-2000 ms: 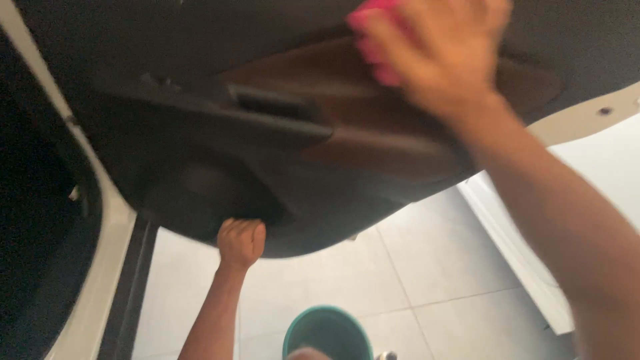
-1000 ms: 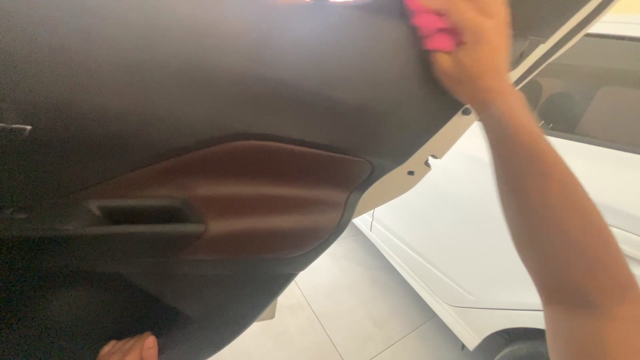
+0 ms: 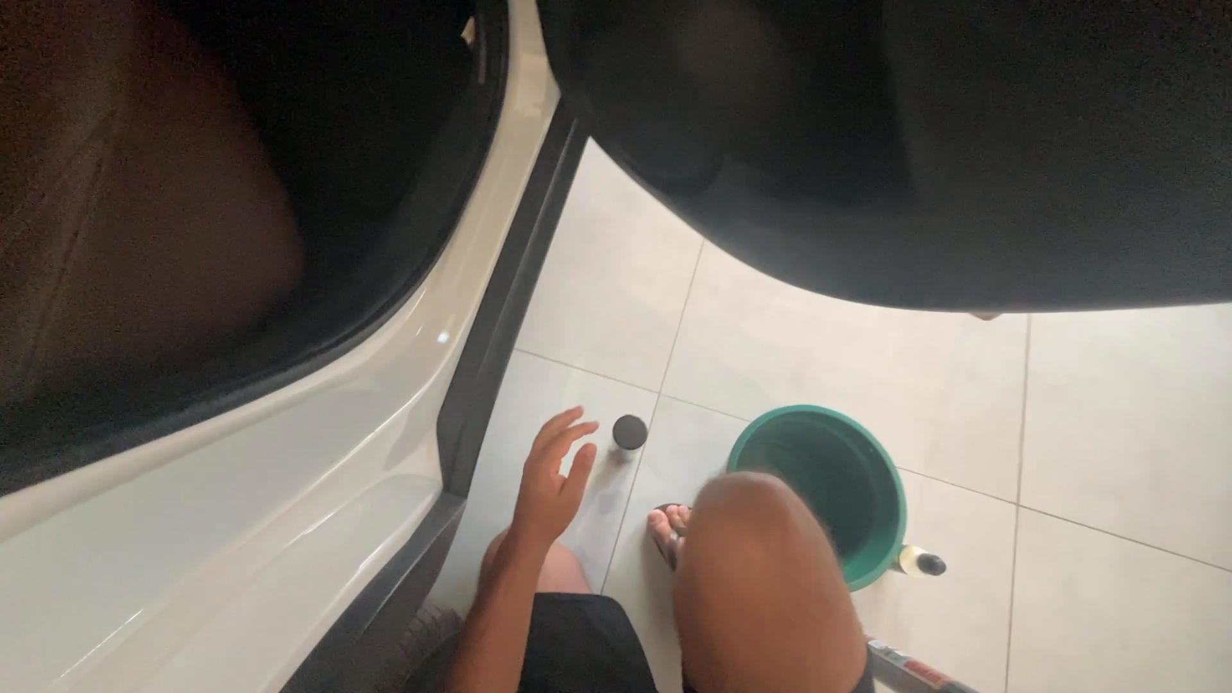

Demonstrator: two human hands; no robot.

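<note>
My left hand (image 3: pixel 553 481) is held above the tiled floor with its fingers apart and nothing in it. Just right of its fingertips stands a small bottle with a black cap (image 3: pixel 629 433), which the hand does not appear to touch. My right hand is out of view, and so is the pink cloth or sponge. The dark inner panel of an open car door (image 3: pixel 866 164) fills the upper right. A green plastic bucket (image 3: pixel 900 500) stands on the floor beside my knee, which hides part of it.
The white car's door sill (image 3: pixel 385 385) and black lower trim (image 3: pixel 510 289) run along the left. A small bottle with a dark cap (image 3: pixel 924 561) is right of the bucket. A container bearing writing (image 3: pixel 910 666) lies partly in view below. My bent knee (image 3: pixel 770 577) is in front.
My left hand has left the door panel and is now low, near the black-capped bottle. My right hand, earlier on the panel with the pink cloth or sponge, has gone out of view. The view has swung down.
</note>
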